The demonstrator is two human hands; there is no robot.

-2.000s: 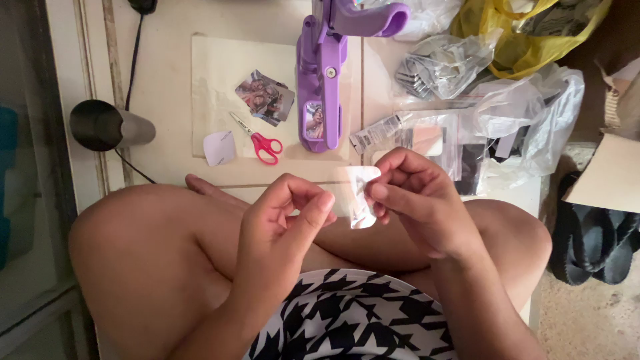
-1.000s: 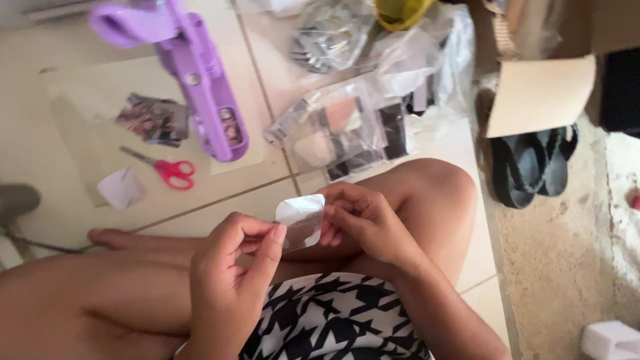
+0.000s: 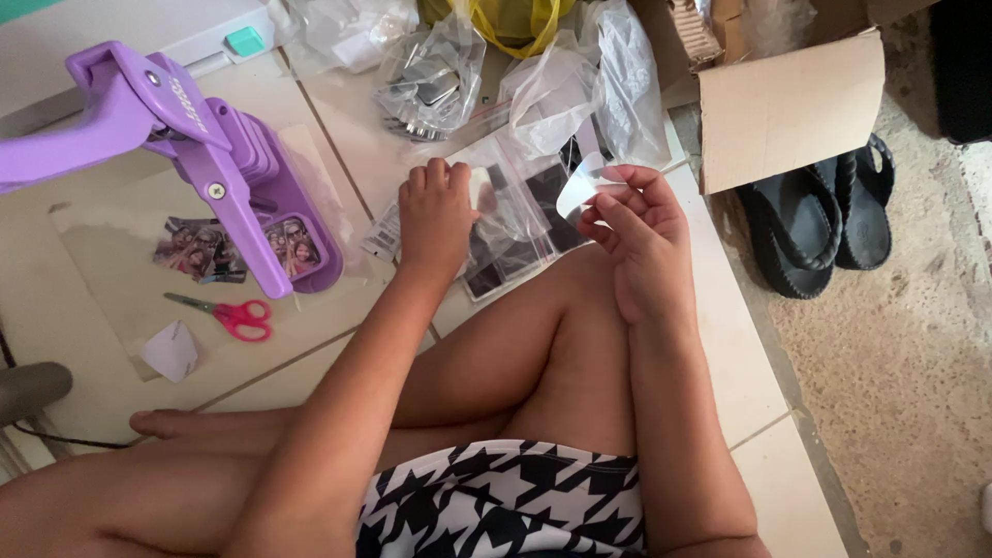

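Observation:
Between the thumb and fingers of my right hand point(image 3: 639, 232) is a clear plastic film piece with rounded corners point(image 3: 580, 188). My left hand point(image 3: 435, 217) reaches over the left side of the clear plastic bags point(image 3: 508, 221) on the floor; its fingertips are at a pale piece there, and whether they grip it is hidden. Left of it stands a purple hand press point(image 3: 244, 194) with a photo print point(image 3: 291, 245) in its round-cornered die. More photo prints point(image 3: 194, 249) lie beside the press, above red-handled scissors point(image 3: 229, 316) and a white rounded square point(image 3: 172, 353).
A clear bag of metal parts point(image 3: 428, 89), a yellow plastic bag point(image 3: 515, 27) and an open cardboard box point(image 3: 790, 108) sit farther back. Black sandals point(image 3: 806, 217) rest on the rough floor at right. A dark grey cylinder point(image 3: 35, 390) and cable are at far left.
My left hand has let go of the film piece and moved to the plastic bags. My right hand still holds the film, now farther right. The view has swung to the right since the first frame.

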